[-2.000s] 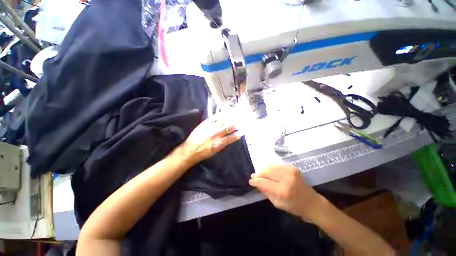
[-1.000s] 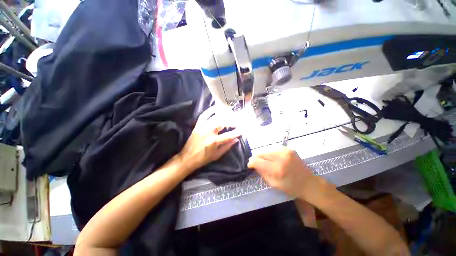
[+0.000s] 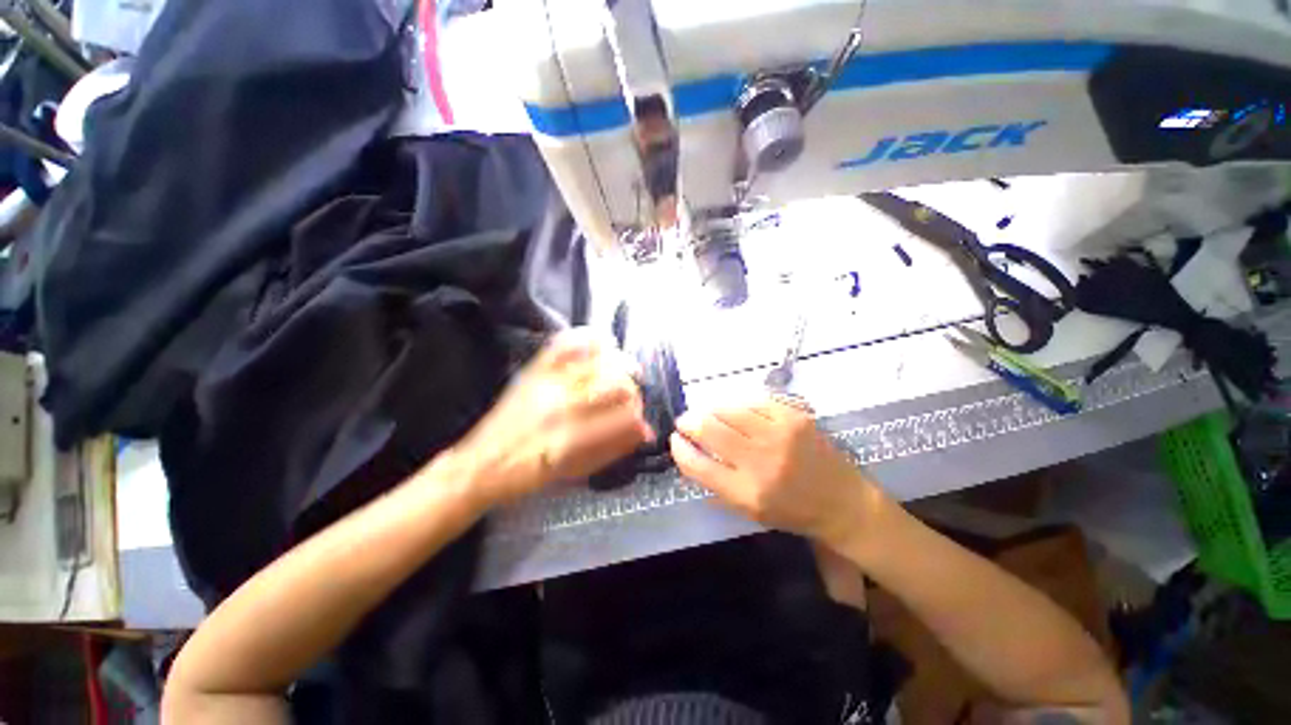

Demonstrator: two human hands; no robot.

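Observation:
The dark garment piece (image 3: 375,305) lies in folds on the table left of the needle, and its edge runs under the bright lamp in front of the presser foot. My left hand (image 3: 559,411) is on the cloth edge with its fingers bent, slightly blurred. My right hand (image 3: 750,453) pinches the right side of the same edge, close to the left fingertips. The white JACK sewing machine (image 3: 934,99) stands behind both hands. Glare hides the needle point and part of the seam.
Fabric shears (image 3: 977,262) lie right of the needle. Thread snips (image 3: 1015,371) lie beside them. A black cord bundle (image 3: 1175,312) is farther right. A green basket (image 3: 1220,517) is below the table at right. A small metal arm (image 3: 787,364) stands on the bed. The ruler-marked edge (image 3: 920,429) runs in front.
The left hand has moved towards the wearer and its fingers have closed in on the cloth edge. The right hand has come left, nearer to it. The camera view has shifted a little.

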